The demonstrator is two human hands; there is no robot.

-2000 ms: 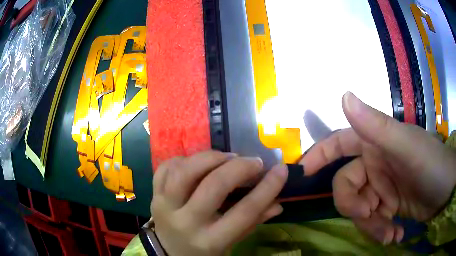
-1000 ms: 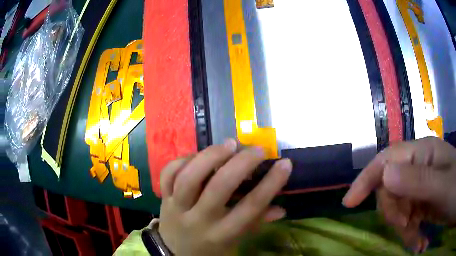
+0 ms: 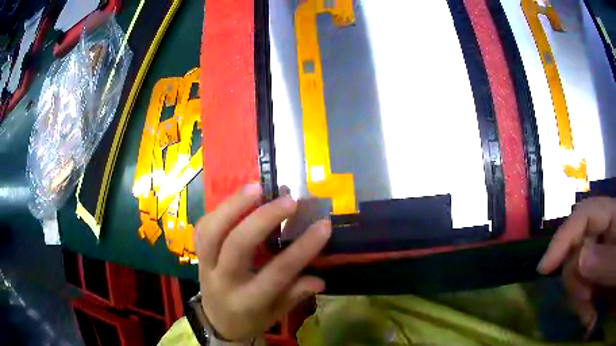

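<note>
A silver-white display module [image 3: 419, 121] with black edges lies on a red foam tray [image 3: 229, 101]. An orange flex cable [image 3: 312, 115] runs down it, its foot at the black lower edge. A black strip [image 3: 405, 208] lies right of the foot. My left hand [image 3: 253, 270] has its fingertips on the panel's lower left edge, left of the foot, fingers apart, thumb lower down. My right hand [image 3: 584, 253], cut off by the right edge, is bent near the second panel's lower edge; nothing shows in it.
A second display module [image 3: 587, 88] with a flex cable [image 3: 557, 94] lies at right. Loose flex cables [image 3: 169, 162], a black-and-yellow strip [image 3: 121, 108] and a clear plastic bag [image 3: 71, 128] lie on the dark green mat at left. Red slotted holders [image 3: 128, 297] are below.
The view has shifted, and more of the panels shows. My left hand has moved left off the cable foot. My right hand has moved right, away from the black strip, which now shows.
</note>
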